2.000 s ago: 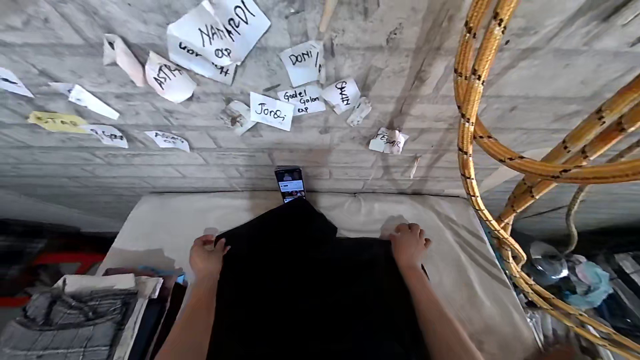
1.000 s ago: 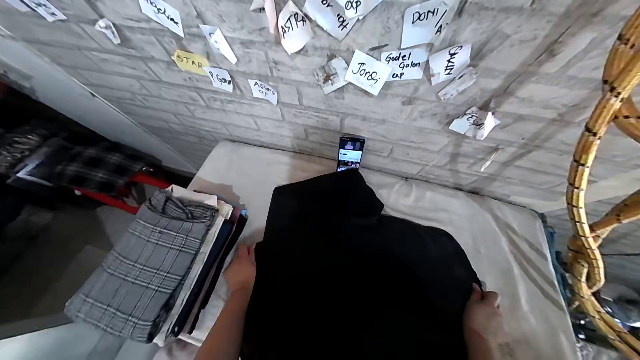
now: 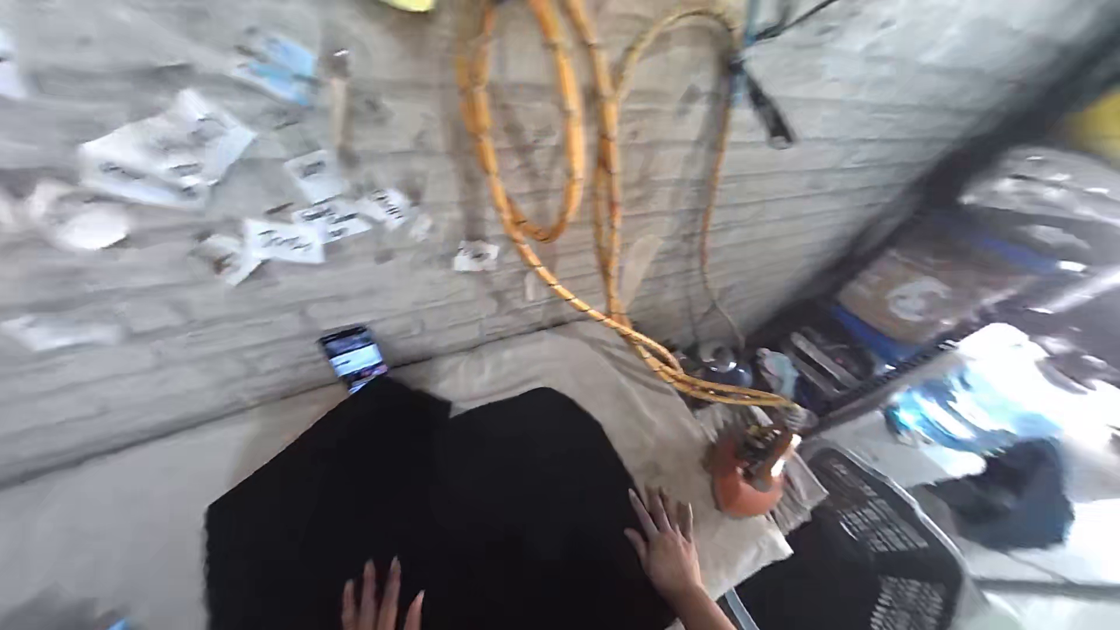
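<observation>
A black garment lies spread over the cloth-covered table. My left hand rests on its lower middle with fingers apart, partly cut off by the bottom edge of the view. At the garment's right edge, my right hand lies palm down, fingers spread, partly on the black fabric. Neither hand is closed on anything. Beyond the garment's top edge a phone with a lit screen leans against the wall.
An orange iron stands at the table's right edge, with a coiled yellow hose above it. Paper notes bearing writing are on the brick wall. A black bag or cloth with print and shelving are at the right.
The view has swung far to the right, bringing the orange iron into sight. My right hand held the garment's edge and now lies flat with fingers spread. My left hand has moved onto the fabric.
</observation>
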